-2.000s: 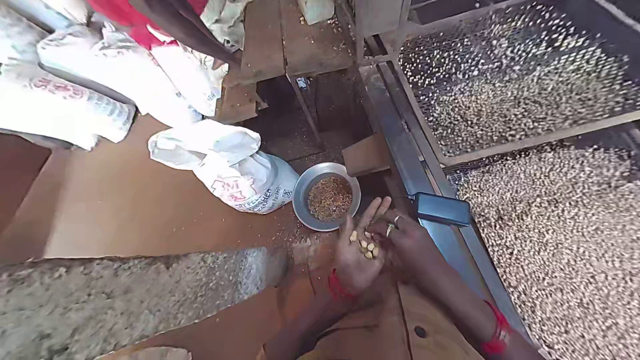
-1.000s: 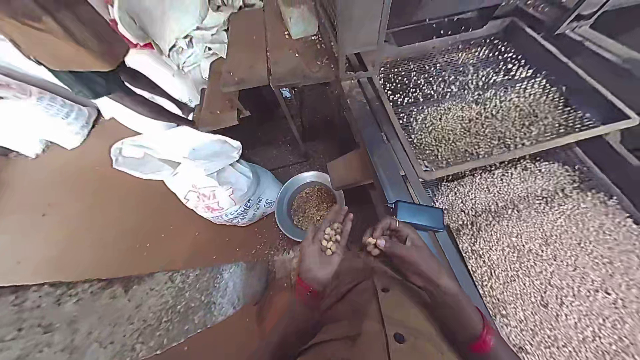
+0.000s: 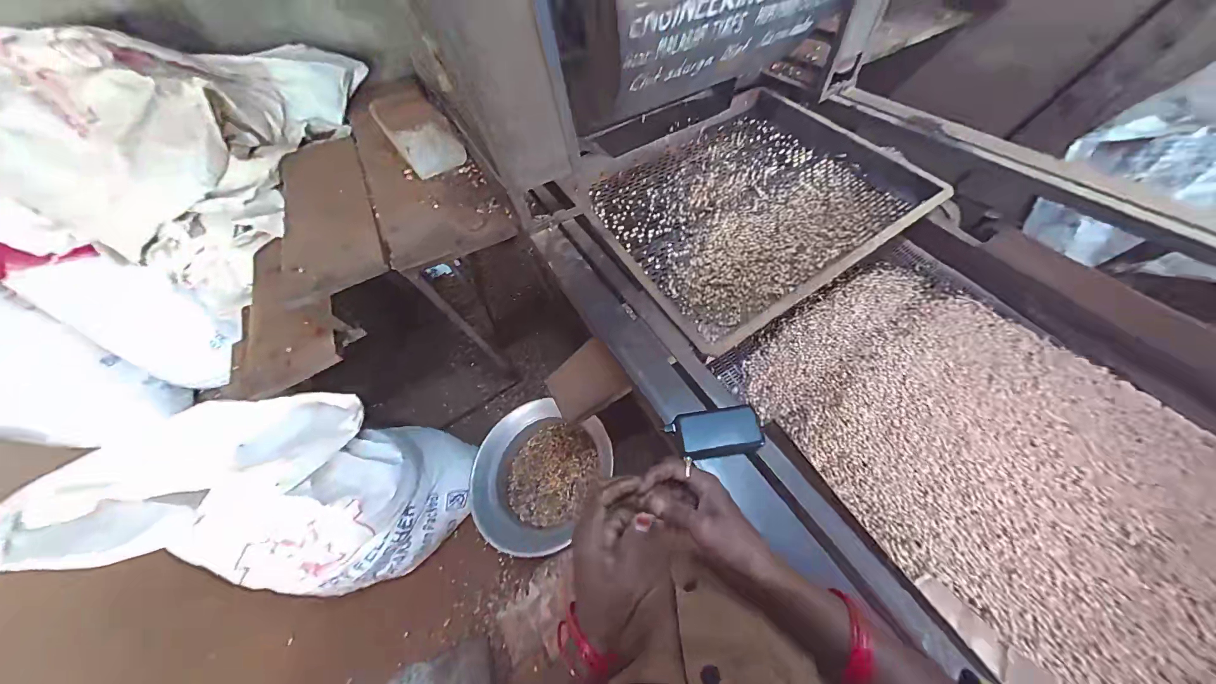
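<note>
Both hands meet in front of my buttoned brown garment, just right of a round metal basin point(image 3: 492, 484) that holds small brown and orange bits. My left hand point(image 3: 617, 546) is cupped, palm partly up, its fingers curled; the nuts or kernels in it are mostly hidden. Over its fingertips, my right hand point(image 3: 692, 503) is bent with the thumb inward; whether it holds anything is hard to see. Each wrist has a red band. Beyond my right hand a dark blue boxlike device point(image 3: 717, 432) lies on the metal rail of the machine.
A slanted mesh tray point(image 3: 769, 228) holds pale kernels, above a wide bed of kernels point(image 3: 997, 446) on the right. An open white sack point(image 3: 323, 513) stands left of the basin. Farther back are a wooden bench point(image 3: 328, 209), piled sacks point(image 3: 104, 142) and a brown chute flap point(image 3: 587, 380).
My hands have come together, and the kernels that showed in my left palm are now mostly covered. The person at the upper left is out of view. The view has shifted toward the machine.
</note>
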